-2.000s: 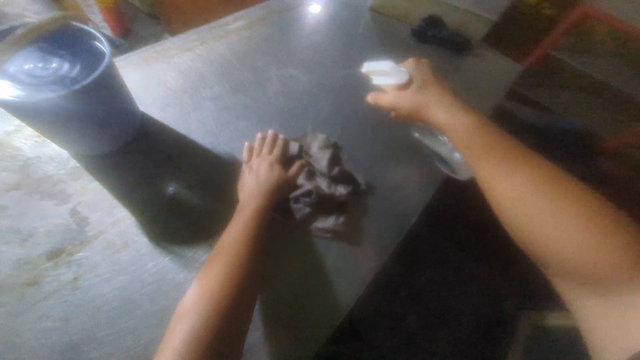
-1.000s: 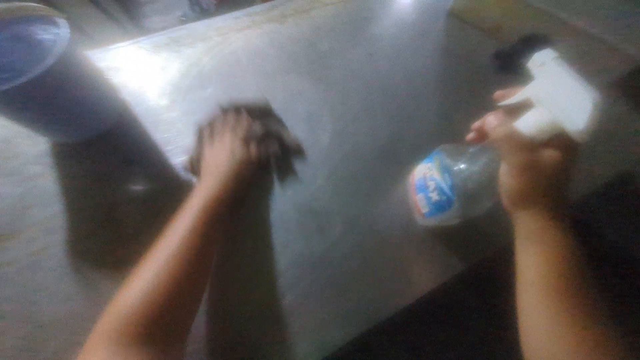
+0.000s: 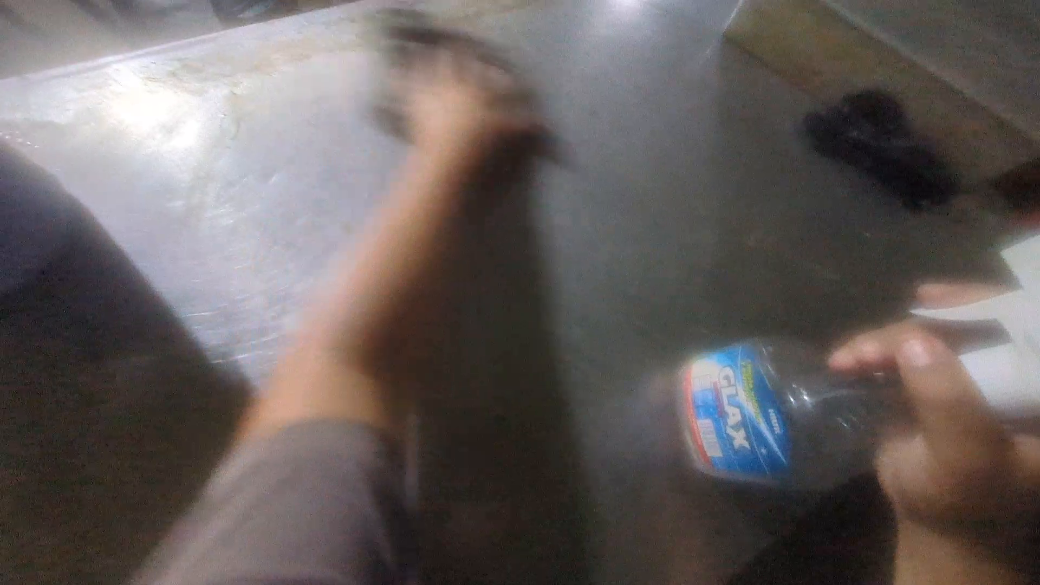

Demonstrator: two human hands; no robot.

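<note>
Blurred by motion, my left hand (image 3: 459,101) lies on a dark, crumpled cloth (image 3: 406,49) near the far edge of the smooth grey tabletop (image 3: 634,187). The arm stretches up from the lower left, with a grey sleeve at the elbow. At the right edge my right hand (image 3: 946,406) is closed around the neck of a clear plastic spray bottle (image 3: 837,414). The bottle is tilted on its side, its blue label facing up and its white trigger head (image 3: 1003,349) partly out of view.
A dark, bunched object (image 3: 881,146), perhaps a cloth, lies at the upper right beside a raised ledge (image 3: 894,61). A broad shadow falls across the left of the table. Light glares off the surface at the upper left.
My left hand has moved with the cloth toward the table's far edge. The spray bottle, upright-to-slanting earlier in my right hand, now lies more sideways. The bucket on the left has left the view.
</note>
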